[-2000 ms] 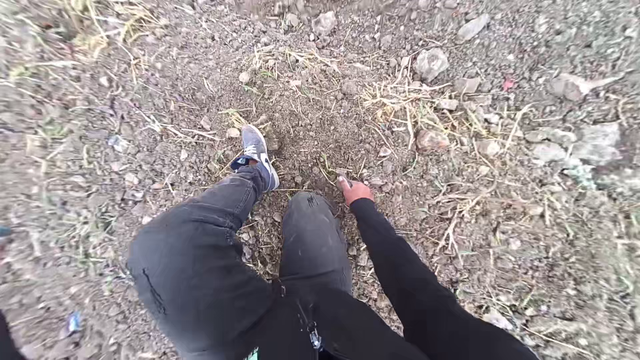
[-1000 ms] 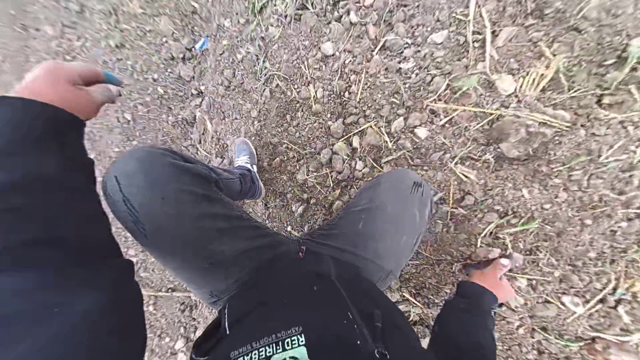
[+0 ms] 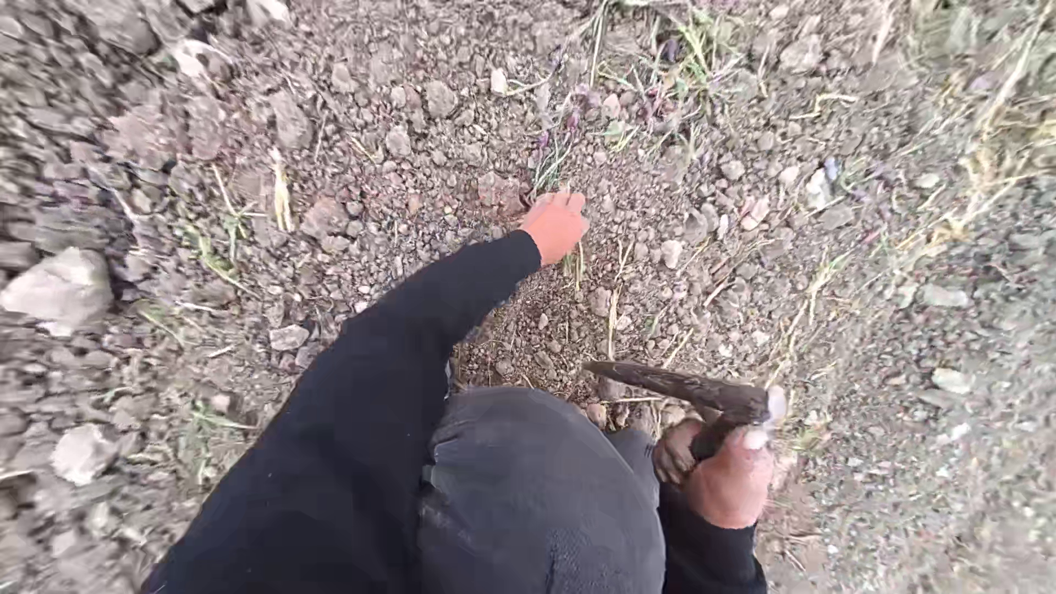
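My left hand [image 3: 555, 227] is low over the stony soil, its fingers curled on a thin green plant [image 3: 549, 172]. Leaves show above the hand, and pale stems hang below it. At the lower right my right hand [image 3: 730, 483] is closed on the short shaft of a dark brown, pick-shaped tool [image 3: 672, 381]. The tool's pointed end faces left, in front of my knee [image 3: 536, 487] in dark trousers. Its material cannot be told.
A large pale stone [image 3: 62, 289] lies at the left, a smaller one [image 3: 84, 454] below it. Grass with purplish bits [image 3: 693, 58] grows at the top. Straw [image 3: 612, 322] and pebbles are scattered about. A brown rounded thing [image 3: 676, 450], unclear, is beside my right hand.
My left hand, raised at the left one second ago, is now down at the plant. The pick-shaped tool now shows plainly in my right hand. The view has shifted strongly.
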